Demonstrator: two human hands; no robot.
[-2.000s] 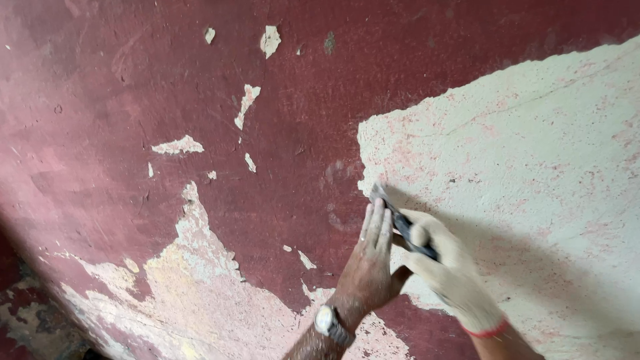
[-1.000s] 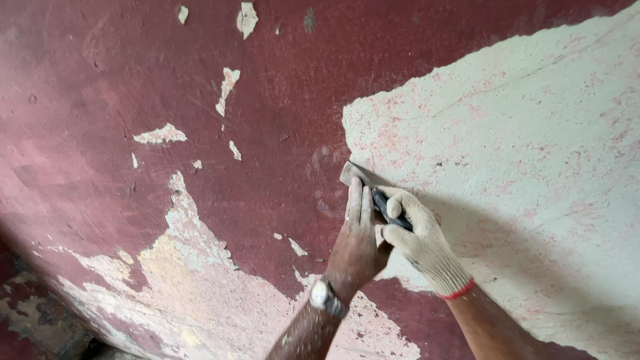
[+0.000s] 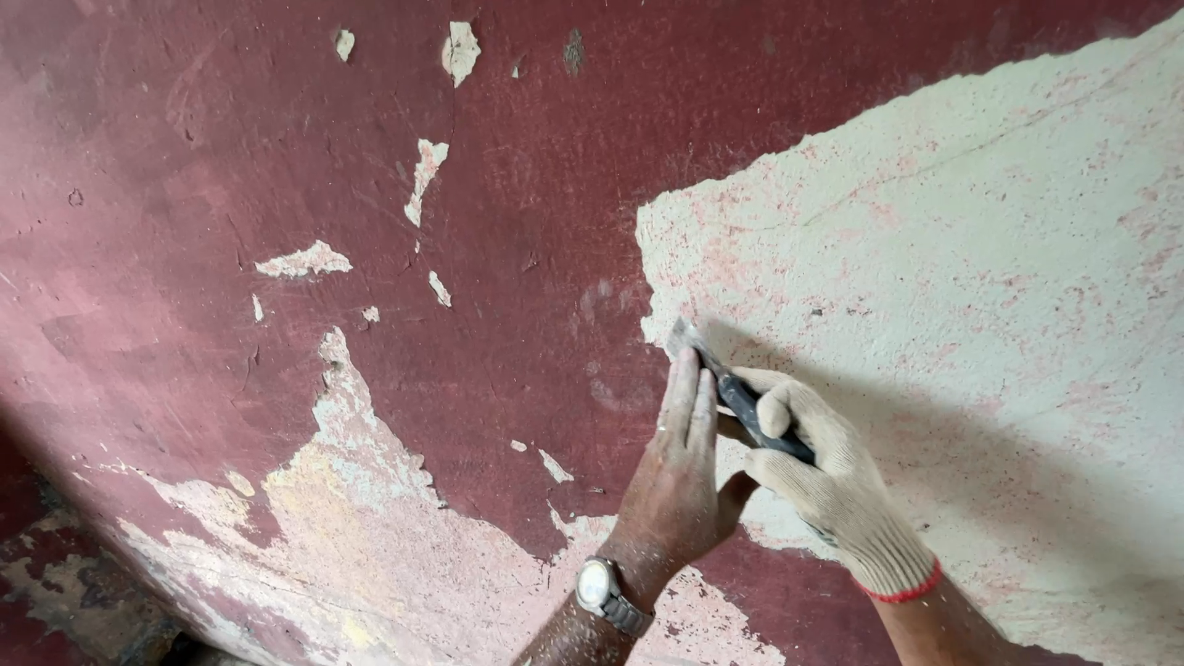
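Note:
My right hand (image 3: 823,462), in a cream knitted glove with a red cuff edge, is closed around the black handle of a paint scraper (image 3: 754,412). The metal blade points up and left, at the border between the dark red paint (image 3: 546,342) and the pale bared surface (image 3: 934,240). My left hand (image 3: 680,472), ungloved and dusty, has its straightened fingertips against the lower side of the blade. A metal wristwatch (image 3: 597,587) is on the left wrist, and specks of debris cover the forearm.
Small chipped patches (image 3: 305,261) dot the red wall on the left. A large peeled area (image 3: 370,546) with pink, yellow and whitish layers spreads along the bottom. At the lower left is a wall corner (image 3: 102,573) with flaked paint. My arms cast a shadow on the pale surface.
Both hands and the scraper have shifted a little relative to the paint border, and the blade's angle has changed. The right hand keeps its grip, with the left fingers still at the blade.

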